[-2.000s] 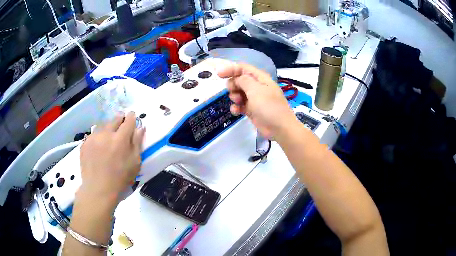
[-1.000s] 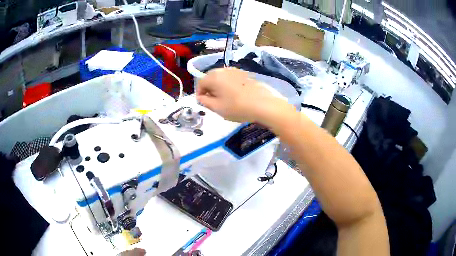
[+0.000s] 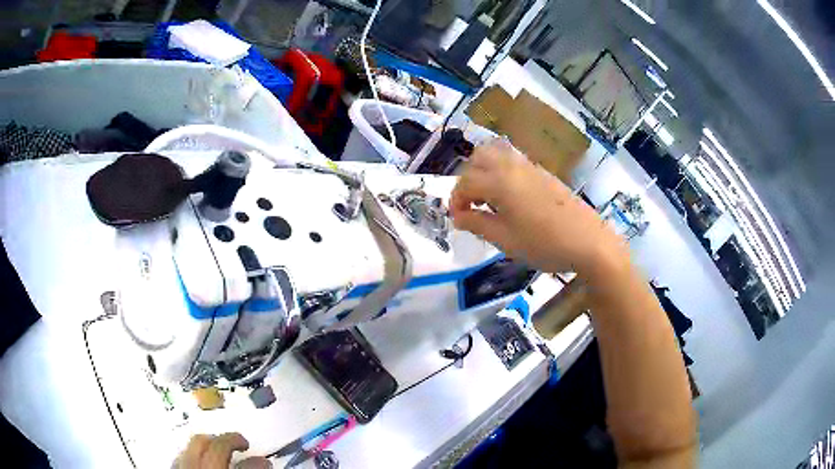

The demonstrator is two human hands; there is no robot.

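Note:
The white sewing machine head [image 3: 311, 247] with a blue stripe stands in front of me. My right hand [image 3: 504, 201] is raised over the far part of the head, beside the metal bobbin winder [image 3: 421, 207], with fingers curled together; whether it holds anything is too blurred to tell. My left hand [image 3: 212, 452] is at the bottom edge, mostly cut off, low over the table left of the thread snips [image 3: 331, 434] with pink and light-blue handles. A small silver round part [image 3: 326, 460] lies by the snips. A yellowish block [image 3: 209, 398] is near the needle area. A grey-beige cloth strip [image 3: 389, 261] hangs over the head.
A black smartphone [image 3: 348, 374] leans at the machine. A dark round pad [image 3: 137, 190] is at the head's near end. The blue-edged control panel [image 3: 494, 279] is beneath my right forearm. Behind are a white tub [image 3: 394, 119], a red item [image 3: 316, 92] and cardboard [image 3: 536, 128].
The view has swung, so the head's near end shows larger. My right hand stays raised near the bobbin winder. My left hand left the head's top and is now low at the bottom edge.

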